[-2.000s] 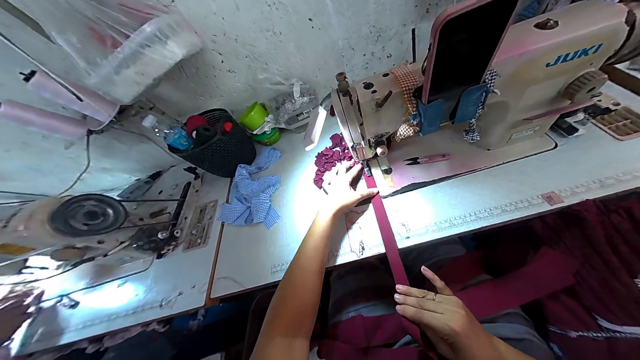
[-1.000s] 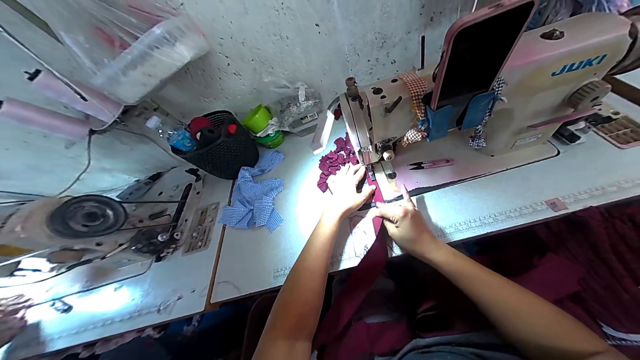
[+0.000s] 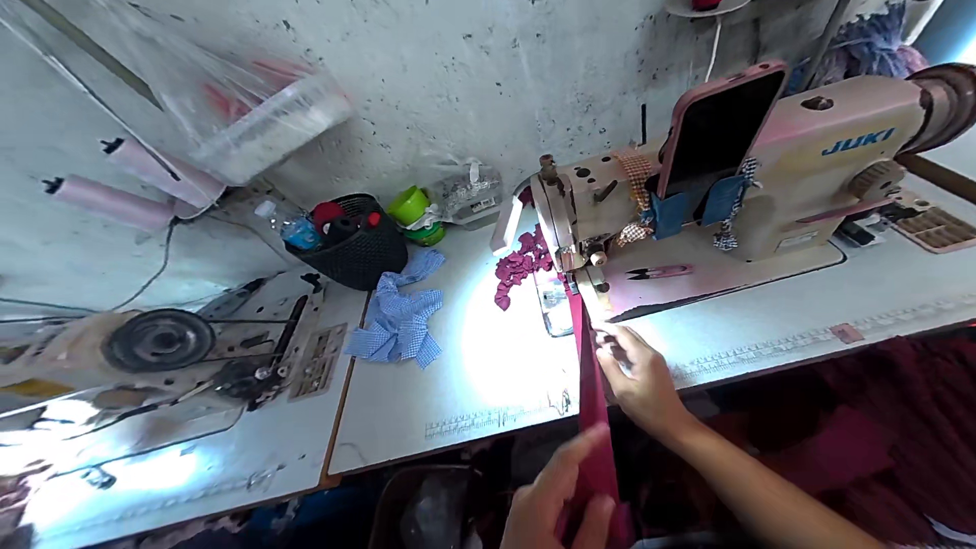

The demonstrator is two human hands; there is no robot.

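A maroon fabric strip (image 3: 591,389) runs from under the presser foot of a Juki sewing machine (image 3: 823,160) down over the table's front edge. My right hand (image 3: 637,374) pinches the strip's right edge just in front of the needle area. Lower down, my left hand (image 3: 560,496) is around the strip near the bottom of the view, slightly blurred, with the cloth between thumb and fingers. Gathered maroon fabric (image 3: 522,263) lies bunched left of the presser foot. Thread snips (image 3: 659,271) with pink handles rest on the machine bed.
A phone (image 3: 720,130) stands in a cloth holder on the machine. Blue checked cloth (image 3: 400,313), a black basket (image 3: 354,252) and green containers (image 3: 412,206) sit to the left. Beyond the table seam is another sewing machine (image 3: 160,343). Maroon cloth (image 3: 907,427) hangs at the lower right.
My left hand has left the cloth by the presser foot and come down to the strip below the table edge. My right hand remains near the front of the foot, a little lower.
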